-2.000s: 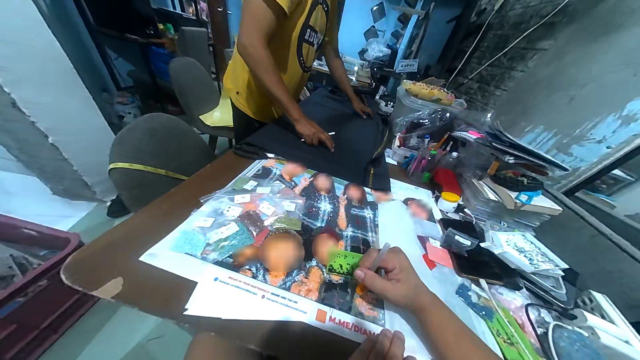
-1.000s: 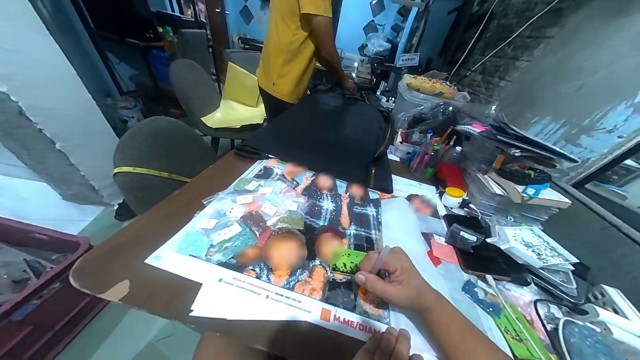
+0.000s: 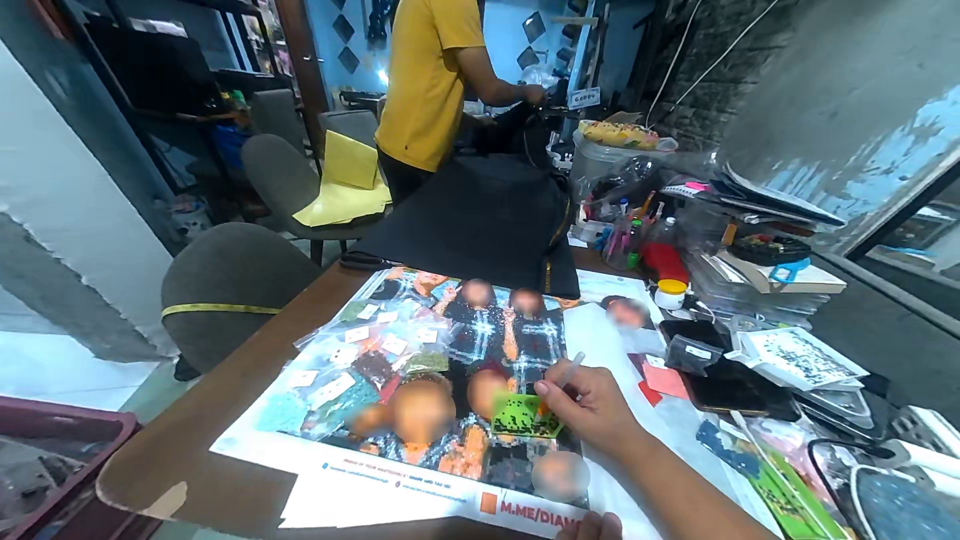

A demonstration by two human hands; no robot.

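My right hand pinches a pen-like applicator over a small green tray that holds dark beads. Under the tray lies a diamond-painting canvas with a group picture. Only the fingers of my left hand show, at the canvas's lower edge; whether they hold anything is hidden. Small clear bags of coloured beads, with white labels, are heaped on the canvas's left part. A red paper piece lies right of my right hand.
Black cloth covers the table's far end, where a person in a yellow shirt stands. Phones, papers, cables and a yellow-lidded jar crowd the right side. Grey chairs stand left, above a maroon crate.
The person in yellow has straightened from leaning over the black cloth and moved their hands to its far end. My right hand stays beside the green tray with the applicator.
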